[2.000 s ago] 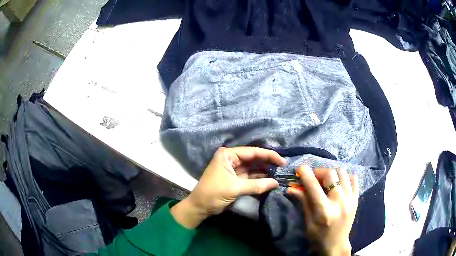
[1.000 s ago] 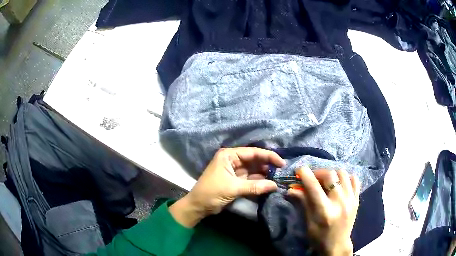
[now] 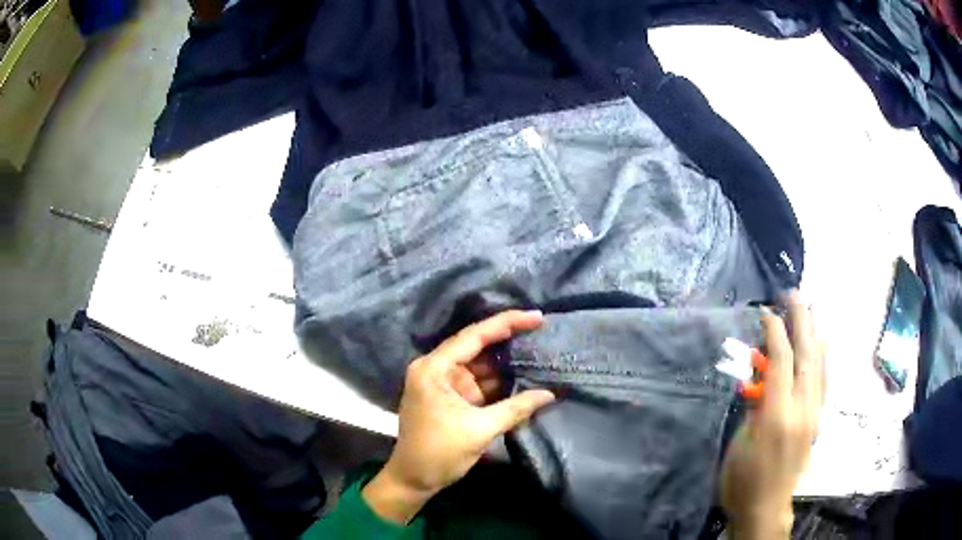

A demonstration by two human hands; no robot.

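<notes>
The dark denim garment lies partly turned to its grey inside [image 3: 475,216], with stitch lines and small white patches. Its near part is drawn out flat, showing a stitched seam [image 3: 633,382]. My left hand [image 3: 448,411] pinches the cloth at the seam's left end between thumb and fingers. My right hand [image 3: 778,411] is at the seam's right end, fingers pointing up. Orange-handled thread snips [image 3: 755,375] show at its fingers, mostly hidden by them. A small white tag [image 3: 735,360] lies beside the orange. Whether the right hand also grips cloth is hidden.
The white, ink-marked tabletop [image 3: 211,253] has a rounded near edge. A smartphone [image 3: 900,322] lies at the right beside dark garments [image 3: 939,306]. Grey-black garments [image 3: 158,422] hang below the edge at lower left. A pale box [image 3: 37,84] stands at upper left.
My right hand has moved right with the snips, away from my left hand. The seam area between the hands now lies spread out. The view has shifted, so table and phone appear moved.
</notes>
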